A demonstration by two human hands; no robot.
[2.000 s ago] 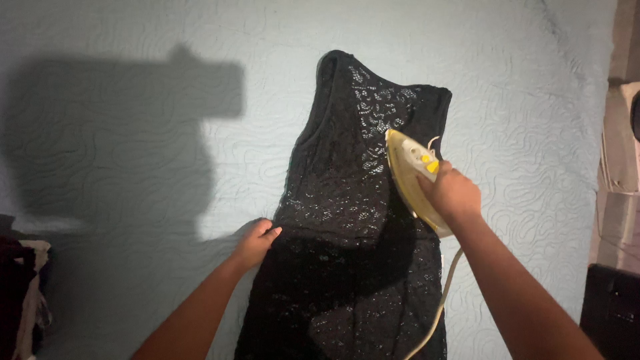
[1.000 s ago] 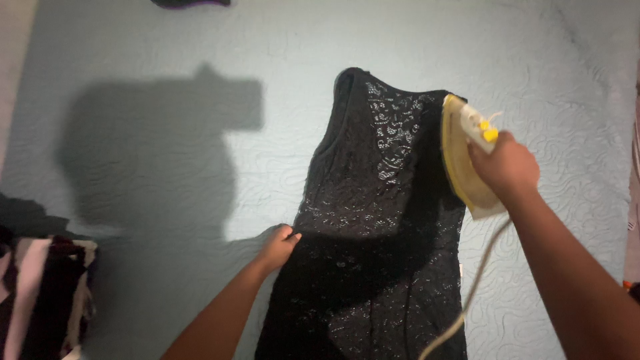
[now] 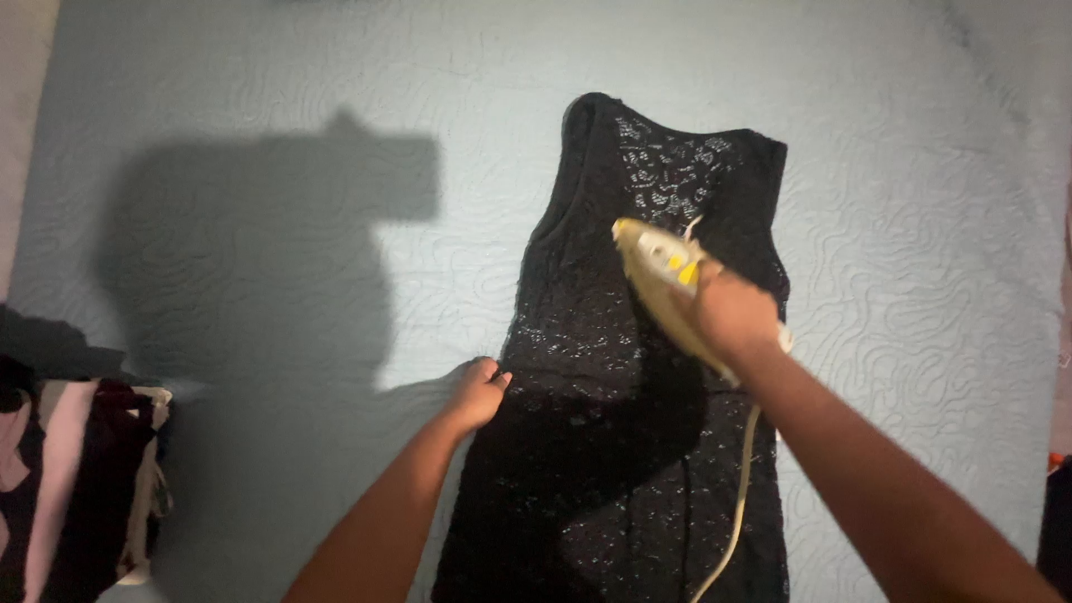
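A sleeveless black lace garment (image 3: 569, 310) lies spread out, its neckline toward the top of the view and its lower part running past the bottom edge. My right hand (image 3: 737, 310) is closed round the handle of a white and yellow clothes iron (image 3: 662, 293), whose tip points up and left over the bodice. From the iron a pale cord (image 3: 741, 511) runs down across the garment. My left hand (image 3: 481, 394) pinches the garment's left edge at about waist height.
A light blue quilted cover (image 3: 469, 209) with a wavy stitched pattern lies under the garment. Folded dark and pink fabrics (image 3: 88, 477) are at the lower left. Dark shadows fall across the cover and the garment.
My right hand has moved the iron from the garment's right shoulder edge, where it was a second ago, down and left onto the bodice. My left hand still holds the left edge.
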